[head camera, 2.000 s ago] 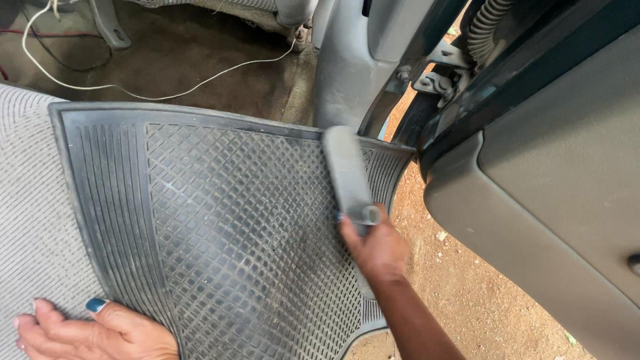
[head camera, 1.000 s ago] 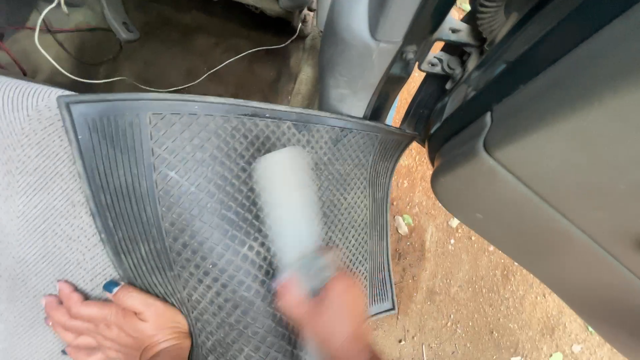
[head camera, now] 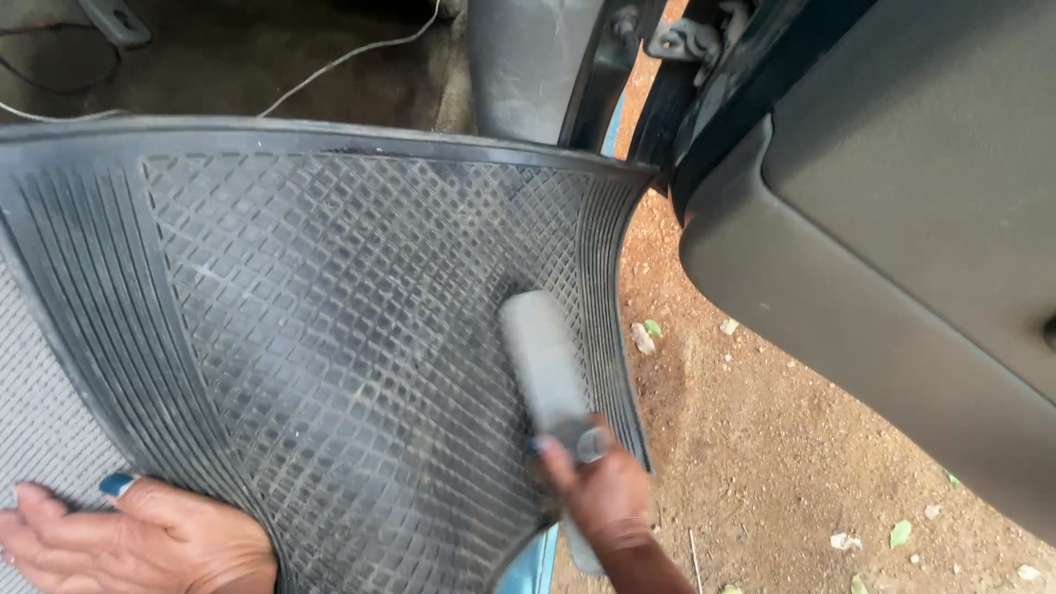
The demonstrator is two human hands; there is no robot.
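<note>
A black rubber car floor mat point(head camera: 355, 313) with a diamond-pattern middle and ribbed sides lies over a light patterned car seat point(head camera: 41, 388), its right part reaching past the seat's edge. My right hand point(head camera: 606, 487) grips the handle end of a grey brush-like tool point(head camera: 544, 355), whose long head lies against the right part of the mat; its underside is hidden. At the lower left my left hand point(head camera: 148, 536) rests at the mat's left edge, fingers apart over the seat fabric, holding nothing. Its thumbnail is dark blue.
An open car door point(head camera: 891, 247) fills the right side. Its metal hinge point(head camera: 685, 40) is near the top, beside a grey trim panel point(head camera: 532, 70). Reddish-brown ground point(head camera: 767, 445) with leaves shows below. A white cable point(head camera: 355, 54) crosses the brown car floor point(head camera: 272, 41) beyond the mat.
The brush-like tool has moved over the mat with my right hand, from near the upper right edge to the mat's middle, then to its lower right part. My left hand stays at the mat's left edge.
</note>
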